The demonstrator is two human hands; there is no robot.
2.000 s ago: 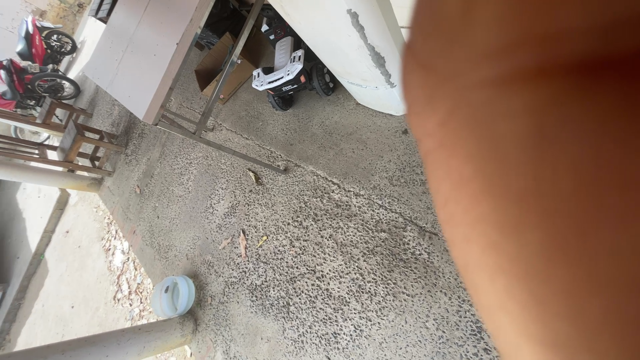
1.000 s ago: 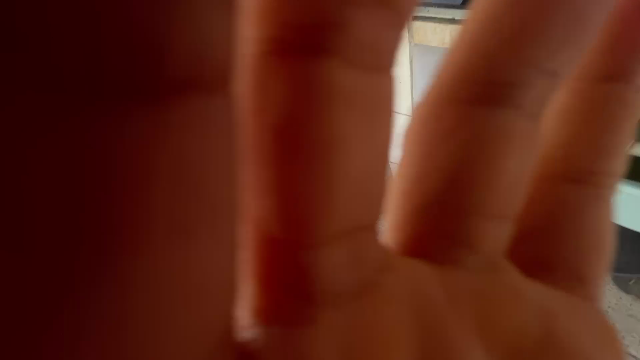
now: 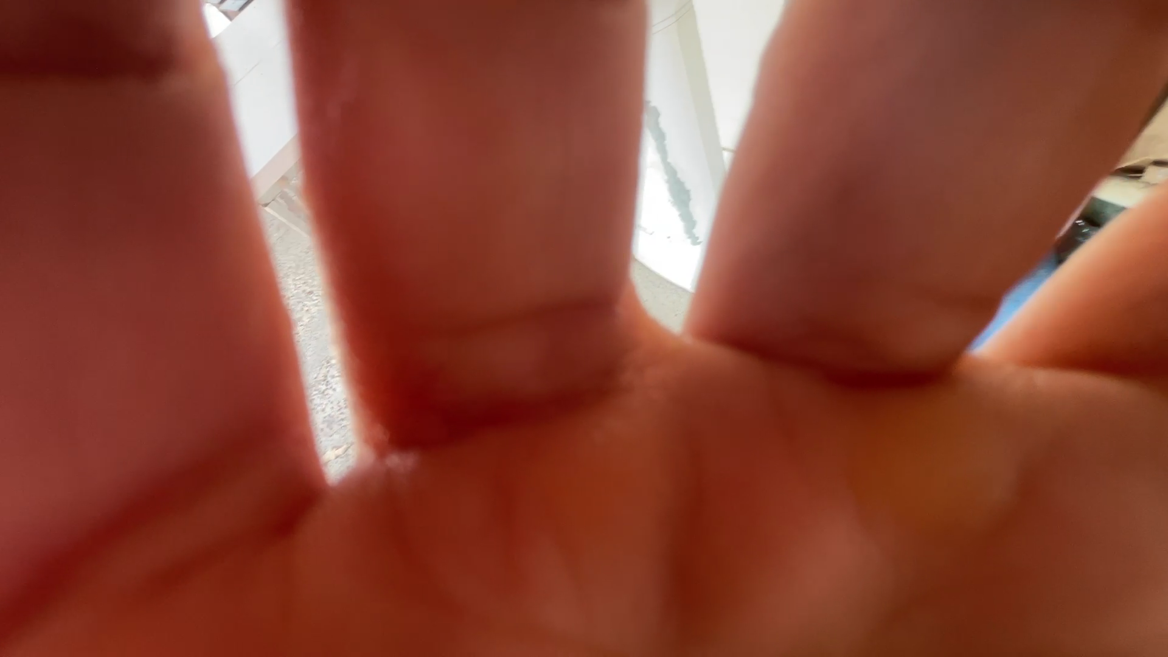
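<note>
What seems to be my right hand (image 3: 511, 383) fills nearly all of the view, very near the lens and blurred. Its palm side faces the camera, with the fingers pointing up and spread apart. Nothing is seen held in it, and the fingertips lie beyond the frame. Through one finger gap shows a white panel (image 3: 671, 173) with a grey worn streak. My left hand is out of view.
A pale tabletop (image 3: 263, 100) and speckled floor (image 3: 306, 301) appear through the left gap. At the right, a small blue surface (image 3: 1022, 297) and dark items show between fingers. The hand hides most surroundings.
Two seconds ago the hand covered only the right side, with the floor, table and a light blue tub visible. It now spans the whole view, fingers spread.
</note>
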